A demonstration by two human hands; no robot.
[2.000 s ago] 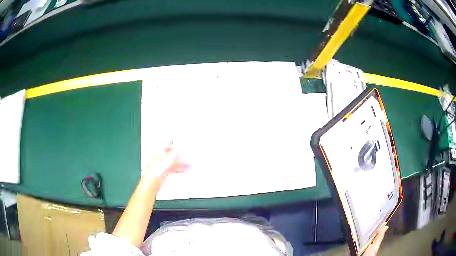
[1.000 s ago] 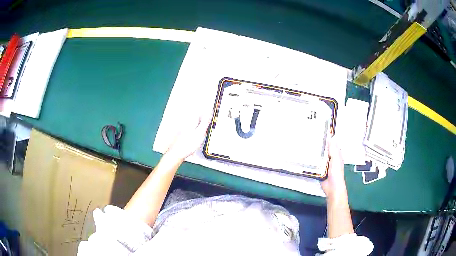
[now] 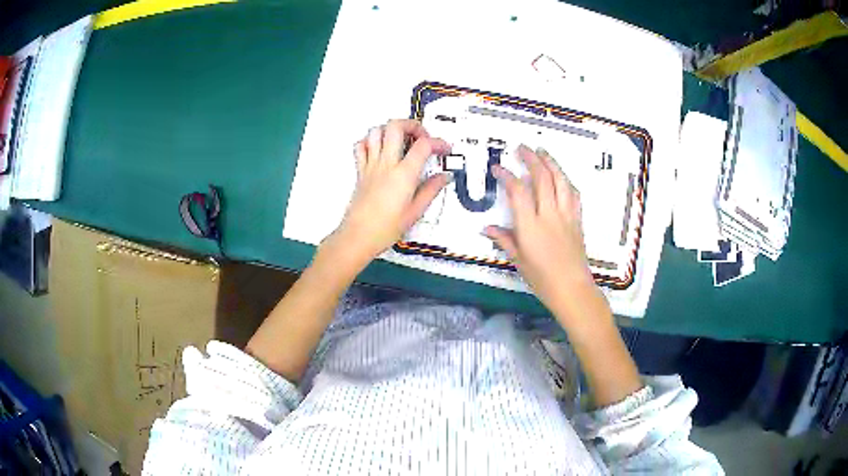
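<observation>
The tablet frame (image 3: pixel 558 214) lies flat on the white work pad (image 3: pixel 325 177), silver-white plate up, with a black rim and a thin orange line around it. A black U-shaped display cable (image 3: pixel 477 197) lies on the plate. My left hand (image 3: pixel 395 181) is over the frame's left part, thumb and fingertips at the cable's left end. My right hand (image 3: pixel 539 209) is over the middle, fingers apart, fingertips by the cable's right arm. Whether either hand pinches the cable cannot be told.
A dark strap loop (image 3: pixel 201 214) lies on the green bench (image 3: pixel 251 121) left of the pad. A pile of pale plates (image 3: pixel 758 167) stands at the right, by a yellow-striped post (image 3: pixel 781 45). A brown carton (image 3: pixel 121 325) is below the bench at left. White sheets (image 3: pixel 54 112) lie far left.
The frame came from the right and was laid on the pad. Since a second ago both hands have left its sides and moved over the plate to the cable.
</observation>
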